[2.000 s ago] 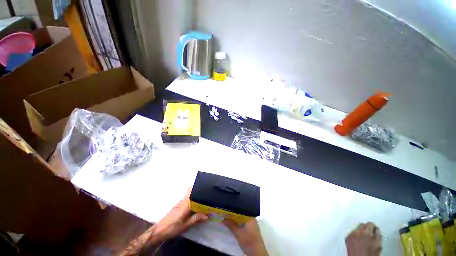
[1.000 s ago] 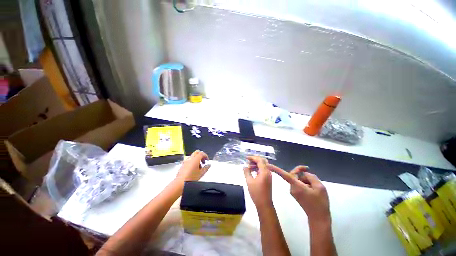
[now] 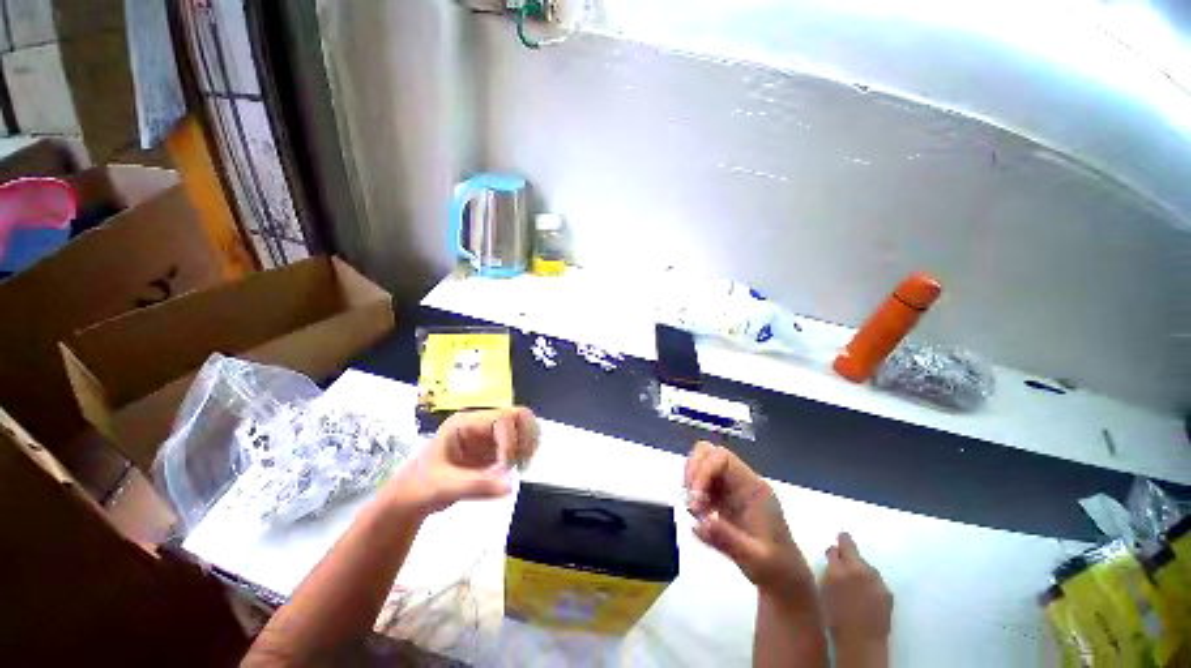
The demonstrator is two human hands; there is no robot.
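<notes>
A yellow box with a black top and small handle (image 3: 588,561) stands upright on the white table in front of me. My left hand (image 3: 481,454) is raised behind its left corner, fingertips pinched. My right hand (image 3: 734,512) is raised to the right of the box, also pinched. Pale, shiny bits at both hands' fingertips look like clear film; its extent between the hands is hard to see. Neither hand holds the box.
Another yellow box (image 3: 466,371) lies behind my left hand. A clear bag of silvery-white pieces (image 3: 314,457) is at left, by open cartons (image 3: 235,326). Another person's hand (image 3: 857,598) is beside my right arm. Kettle (image 3: 496,228), phone (image 3: 677,355), orange flask (image 3: 888,326) and yellow boxes (image 3: 1110,607) also show.
The box was between my hands, then stood released. The crinkled clear film has left the black strip. My hands have moved apart. The other person's hand has drawn back from beside my right hand.
</notes>
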